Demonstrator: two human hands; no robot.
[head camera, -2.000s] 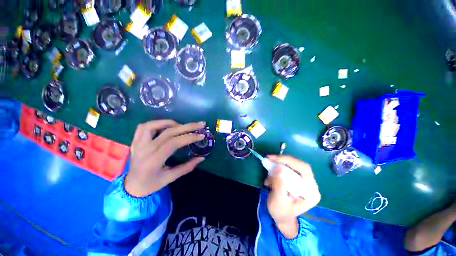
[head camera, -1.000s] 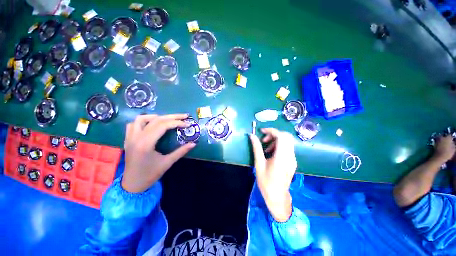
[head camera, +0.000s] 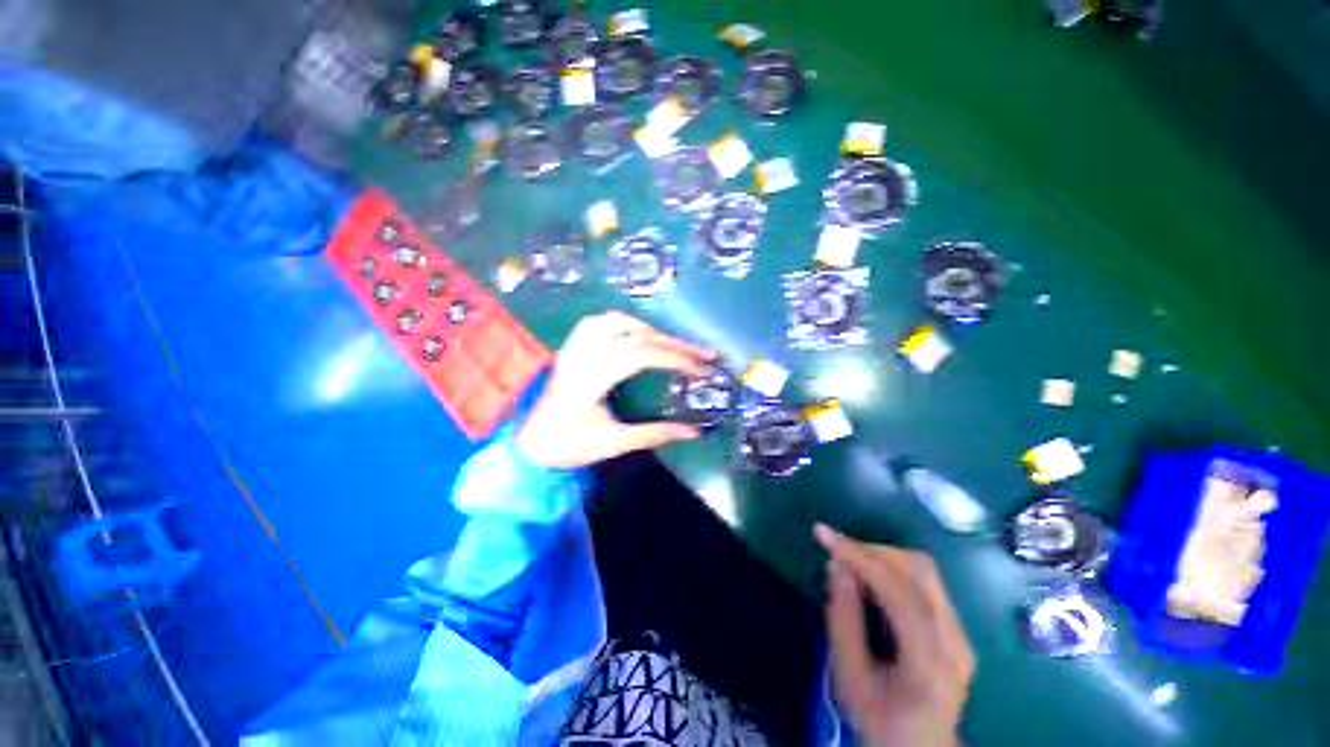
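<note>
My left hand (head camera: 620, 394) holds a black round housing (head camera: 706, 396) at its rim between thumb and fingers, by the bench's near edge. A second housing (head camera: 775, 438) lies just right of it, with silver-white pouch batteries (head camera: 829, 422) beside them. My right hand (head camera: 897, 628) is right of and nearer than the housings, fingers bent. A small thing may be at its fingertips; blur hides whether it holds anything. The white glue bottle (head camera: 945, 499) lies on the bench between my right hand and the blue bin.
A blue bin (head camera: 1138, 562) with cream-white pieces (head camera: 1222, 547) stands at right, two housings (head camera: 1058, 536) beside it. Many housings and batteries spread over the green bench's far side. A red compartment tray (head camera: 474, 382) holding small units lies at left. Blue fabric (head camera: 234, 190) shows upper left.
The view has turned, so the bench appears tilted. The glue bottle, in my right hand two seconds ago, lies on the bench. My left hand keeps its hold on the housing.
</note>
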